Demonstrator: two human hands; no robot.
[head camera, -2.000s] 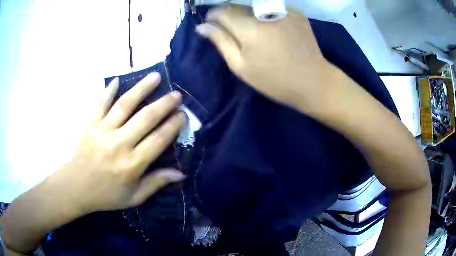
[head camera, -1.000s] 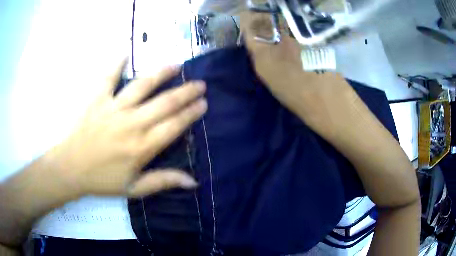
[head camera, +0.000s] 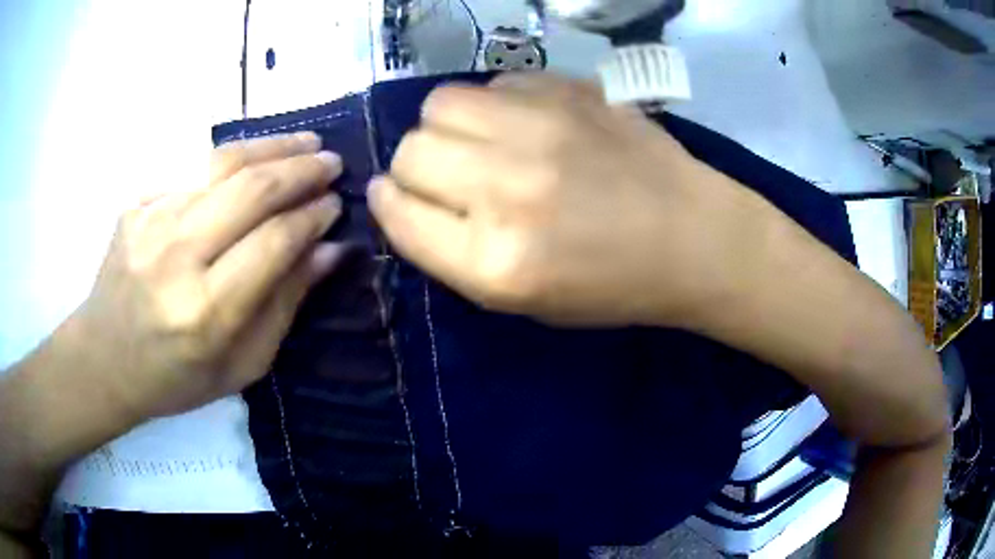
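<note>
A dark navy garment body (head camera: 611, 437) lies across the table and hangs over its front edge. A dark puckered waistband (head camera: 333, 360) with pale stitch lines runs along its left side. My left hand (head camera: 207, 262) is on the waistband's upper left part, fingers bent, their tips on the cloth. My right hand (head camera: 535, 197) lies on the navy cloth just right of the seam, fingers curled, fingertips at the seam. Cloth under both hands is hidden, so a pinch cannot be made out. The cloth's top edge lies just below the machine's metal plate (head camera: 436, 33).
A white ribbed knob (head camera: 646, 74) and blurred metal machine parts are just above my right hand. A yellow-edged tray (head camera: 925, 273) of small metal parts is at the right. Ruler marks show on the white table (head camera: 164, 437) at lower left.
My right hand has come back from under the machine head towards the seam. My left hand has shifted slightly left, its fingers now bent. The cloth's stitched upper left corner shows again.
</note>
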